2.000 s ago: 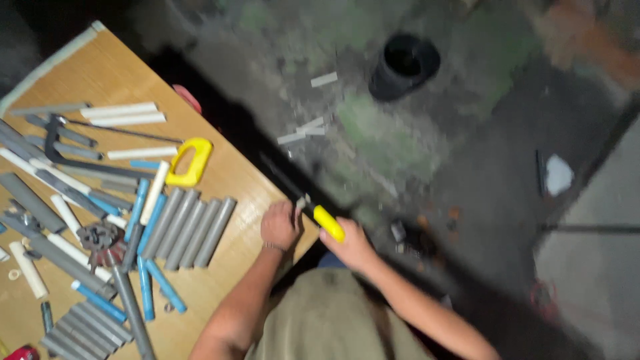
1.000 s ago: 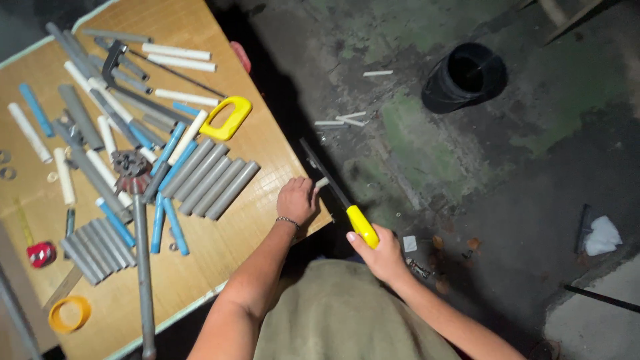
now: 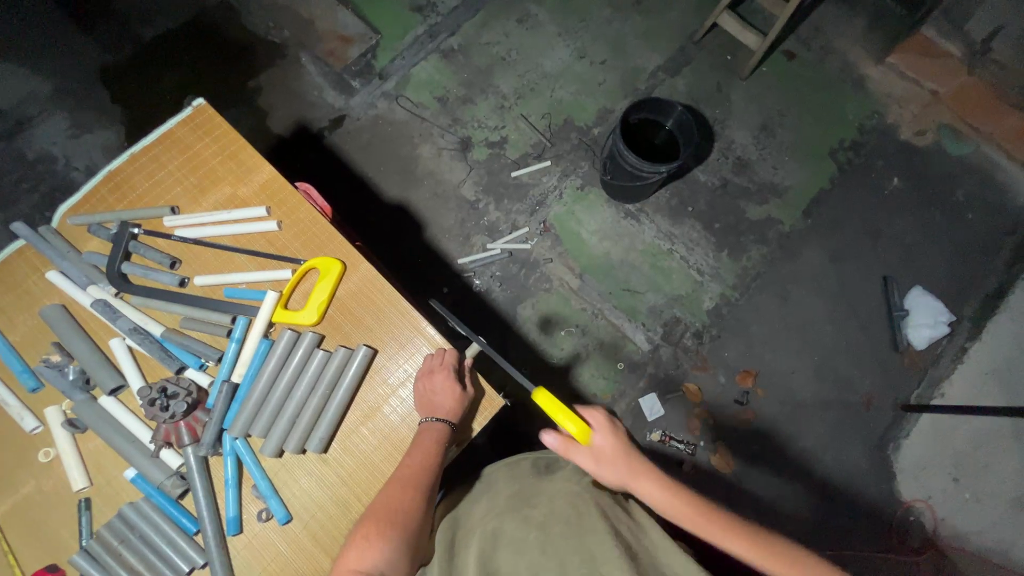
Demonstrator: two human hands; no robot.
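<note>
My left hand (image 3: pixel 444 386) presses down at the table's right edge, its fingers closed on a short light-coloured pipe piece (image 3: pixel 474 348) whose end sticks out past the edge. My right hand (image 3: pixel 596 448) grips the yellow handle of a long flat black tool (image 3: pixel 500 360), which looks like a file or a saw. Its dark bar lies across the pipe's protruding end. Most of the pipe is hidden under my left hand. A hacksaw with a yellow handle (image 3: pixel 332 292) lies on the table among the pipes.
Grey pipe lengths (image 3: pixel 320 392) lie side by side on the wooden table (image 3: pixel 384 472), near a pipe threading die head (image 3: pixel 172 404). White and blue pipes surround them. A black bucket (image 3: pixel 640 164), pipe offcuts (image 3: pixel 510 246) and a wooden ladder (image 3: pixel 740 28) are on the floor.
The view has shifted. Both hands stay at the table's edge, the left on the pipe piece and the right on the yellow handle.
</note>
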